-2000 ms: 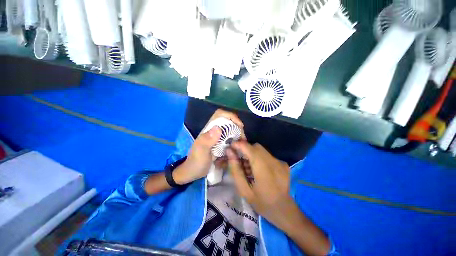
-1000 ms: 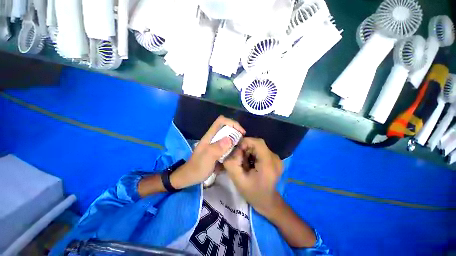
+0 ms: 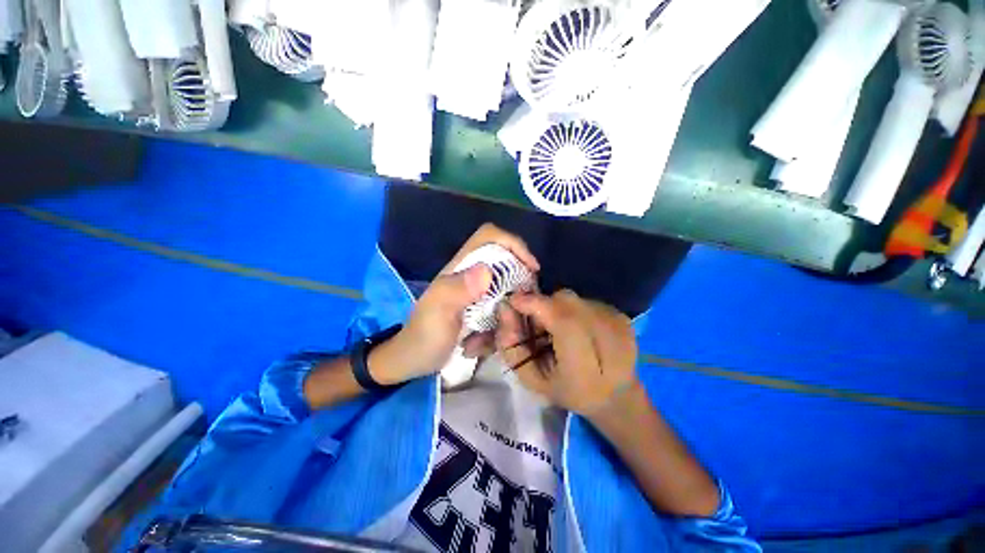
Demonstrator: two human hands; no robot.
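Observation:
My left hand (image 3: 437, 315) holds a white fan shell (image 3: 499, 283) over my lap. Its round slotted head faces up and partly right, and its handle end shows below the fingers. My right hand (image 3: 575, 348) is closed on a thin dark tool (image 3: 533, 351), mostly hidden in the fingers. The right fingertips are at the lower right edge of the slotted head. The tool's tip and whether it touches the slots cannot be made out.
White fan shells (image 3: 566, 164) lie heaped on the green bench (image 3: 475, 151) ahead, some at its front edge. More shells (image 3: 832, 92) lie at the right beside an orange-handled tool (image 3: 938, 216). A white box (image 3: 76, 416) stands at the lower left.
The fan shell's head has turned from a steep tilt to show its slotted face more. Both hands stay together over the lap. The camera view has shifted a little.

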